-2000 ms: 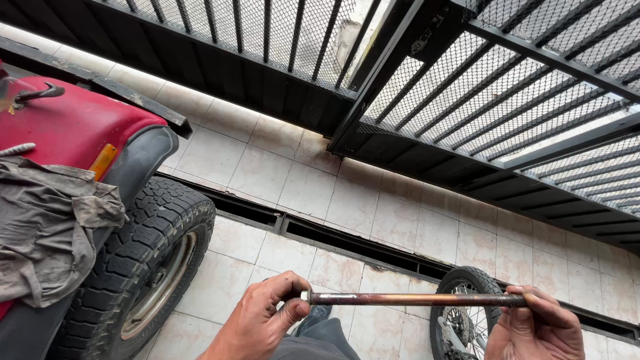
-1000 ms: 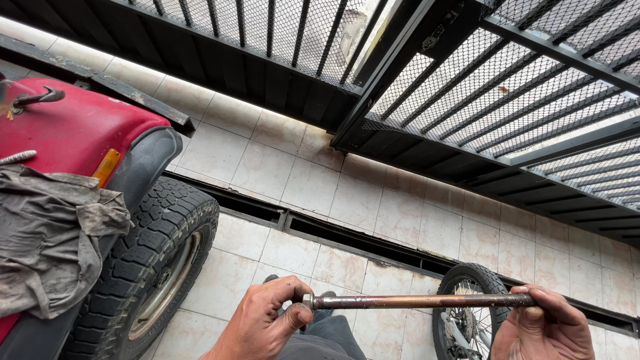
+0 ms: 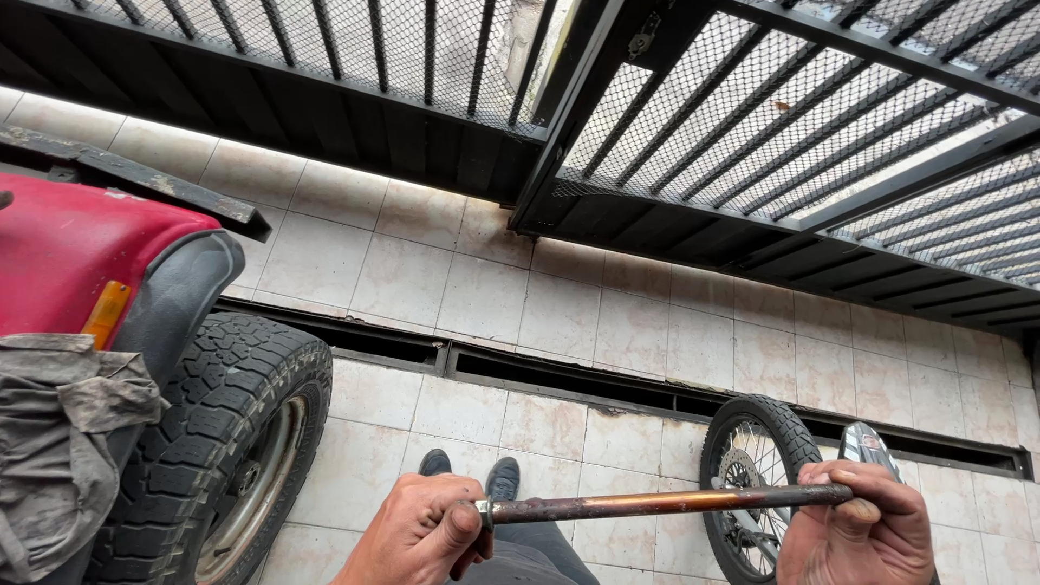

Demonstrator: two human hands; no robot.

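Note:
A long metal rod (image 3: pixel 634 505), with brown and coppery discoloured patches, lies nearly level between my hands. My left hand (image 3: pixel 426 520) grips its left end, at a metal collar or nut (image 3: pixel 485 513) by the thumb. The fingers of my right hand (image 3: pixel 865 516) pinch the dark right end. Beneath the rod, my legs and dark shoes (image 3: pixel 503 479) show on the tiled floor. Behind the right end stands a spoked motorcycle wheel (image 3: pixel 751 463) with a brake disc.
On the left is a red vehicle fender (image 3: pixel 89 252) with a grey rag (image 3: pixel 65 431) and a large off-road tyre (image 3: pixel 219 406). A slotted floor drain (image 3: pixel 561 382) crosses the tiles (image 3: pixel 487 301). A black metal gate (image 3: pixel 455 154) with mesh spans the far side.
The view has shifted, showing both shoes and more of the motorcycle's front. Both hands still hold the rod's ends.

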